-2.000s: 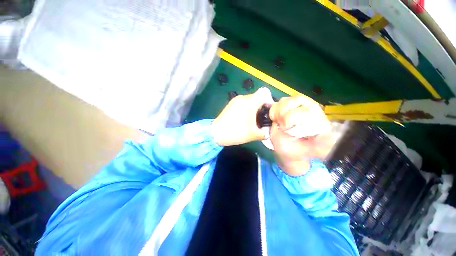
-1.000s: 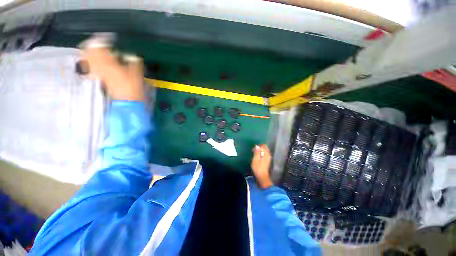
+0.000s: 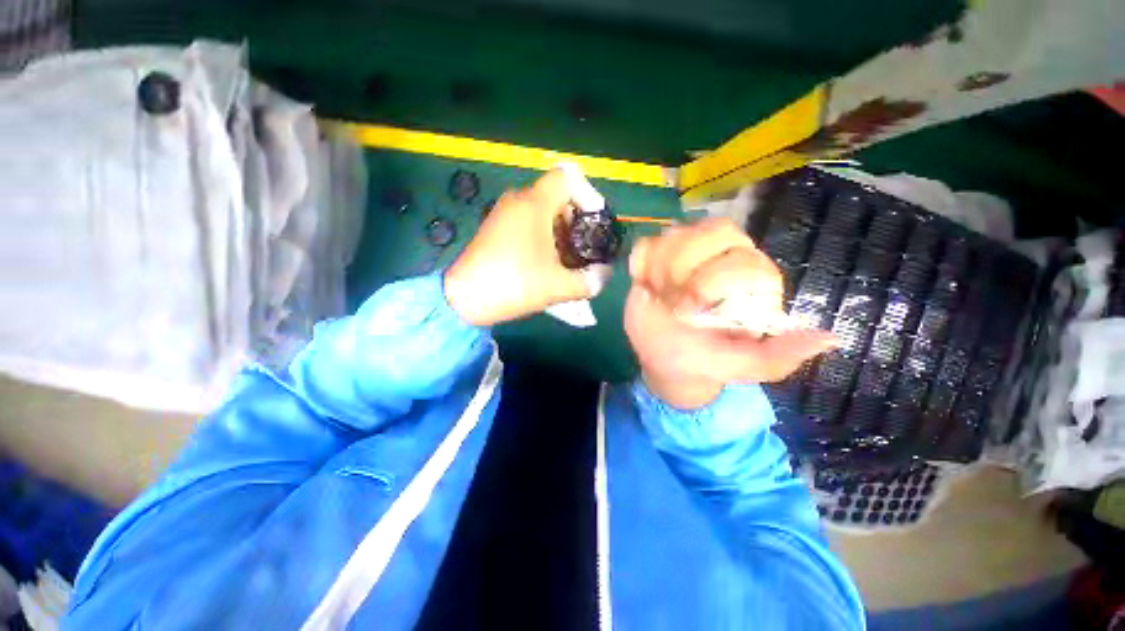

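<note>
My left hand (image 3: 524,253) holds a black round part (image 3: 587,236) upright between thumb and fingers, with white covers on the fingertips. My right hand (image 3: 709,314) is just right of it, its fingers curled around a white wipe (image 3: 740,314). The right hand is not touching the part. Another black part lies alone on the white sheet-covered stack (image 3: 247,234) at the left. Loose black parts (image 3: 440,231) lie on the green surface (image 3: 401,265) behind my left hand, some hidden by it.
Yellow tape (image 3: 494,150) crosses the green surface, and more parts lie blurred beyond it. An orange stick (image 3: 645,221) shows between my hands. A shiny black tray stack (image 3: 894,321) stands at the right above a perforated tray (image 3: 876,496). A taped post foot (image 3: 759,146) is behind it.
My left hand has come back from the left stack to the middle, now holding a part. A black part lies on the left sheet. My right hand has risen with the white wipe.
</note>
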